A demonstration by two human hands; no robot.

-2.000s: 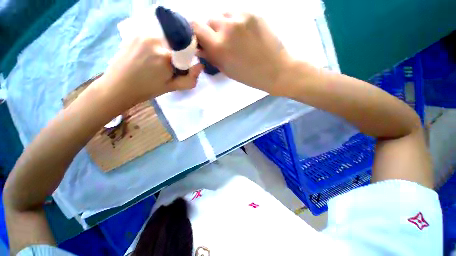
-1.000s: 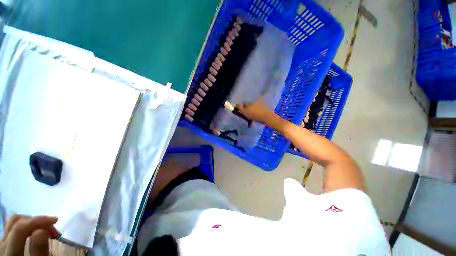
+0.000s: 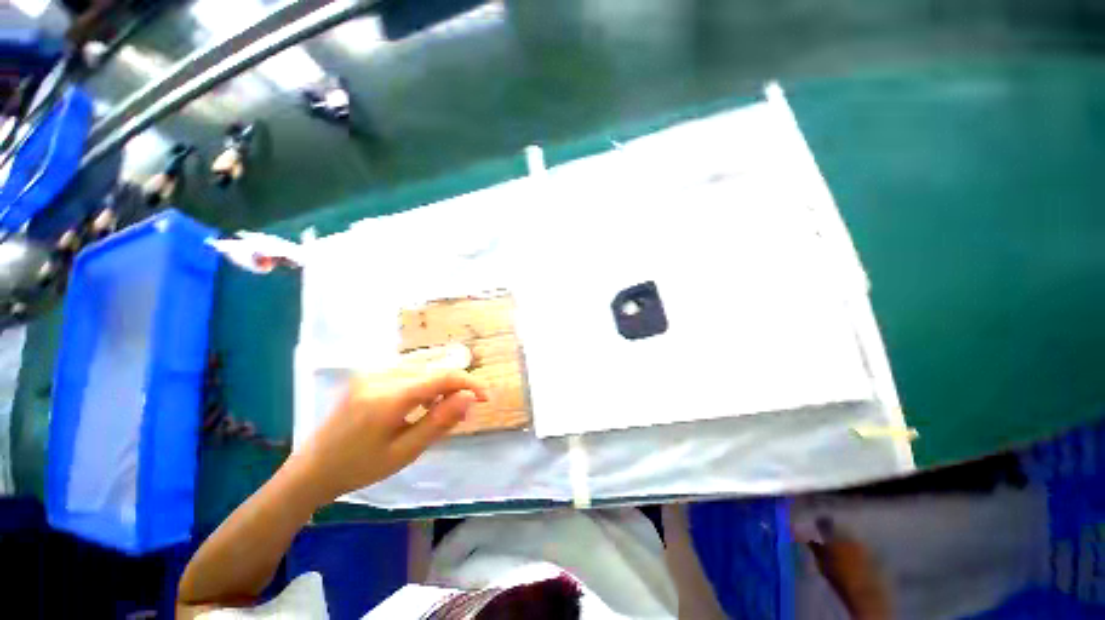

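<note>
My left hand is over the lower left of the stained cardboard pad, fingers curled and thumb near the index finger; whether it pinches a tiny part cannot be told. A small white dish lies on the pad beside the fingers. The black holding block lies on the white board, right of the pad, with a small light spot in its hollow. My right hand is low at the right, below the table edge over a blue crate; it is blurred, and its fingers and anything in them are unclear.
A blue shallow tray with pale lining stands at the left. Small dark parts lie beside it. White pointed items with red lie at the covering's upper-left corner. Figures lie along the conveyor, behind the table. Another blue container is at far left.
The view has swung back to the table. The figure held in both hands two seconds ago is no longer seen. My left hand is now over the pad; my right hand stays down by the crate.
</note>
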